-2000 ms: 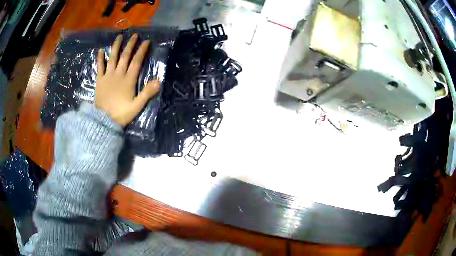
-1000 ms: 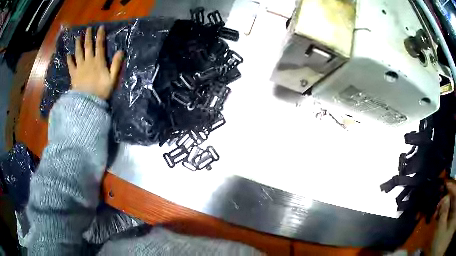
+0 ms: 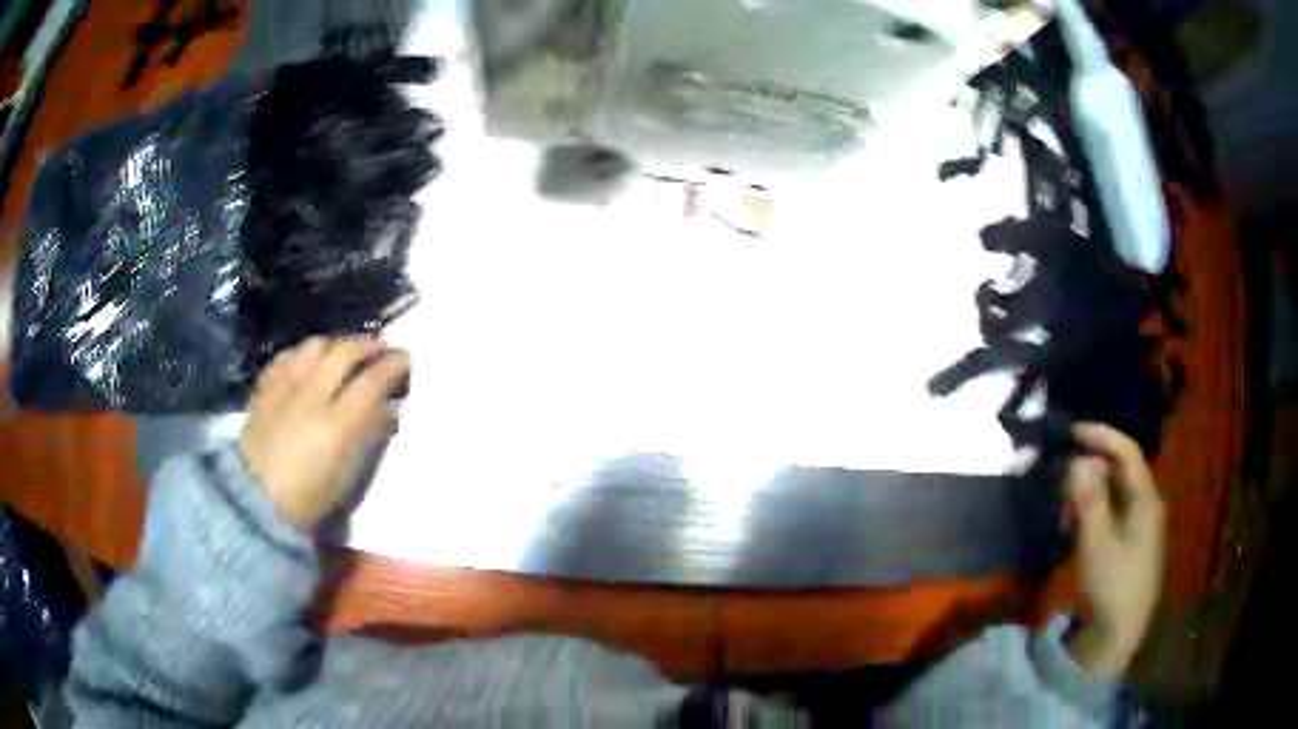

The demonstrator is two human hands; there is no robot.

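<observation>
The shiny buckle bag lies at the left of the table. A blurred pile of black slide buckles lies against its right side. My left hand is at the pile's near edge with its fingers curled; blur hides whether it holds a buckle. Black webbing pieces are heaped at the right. My right hand is at the heap's near end, thumb and fingers bent toward a dark strip; whether it grips one is unclear.
The off-white sewing machine head stands at the top centre over the bright metal bed. The orange-brown table edge runs along the front. Small black pieces lie at the top left. A pale curved bar crosses the upper right.
The view has swung to the right. My left hand has left the bag top for the buckle pile's near edge. My right hand has come further into view by the webbing.
</observation>
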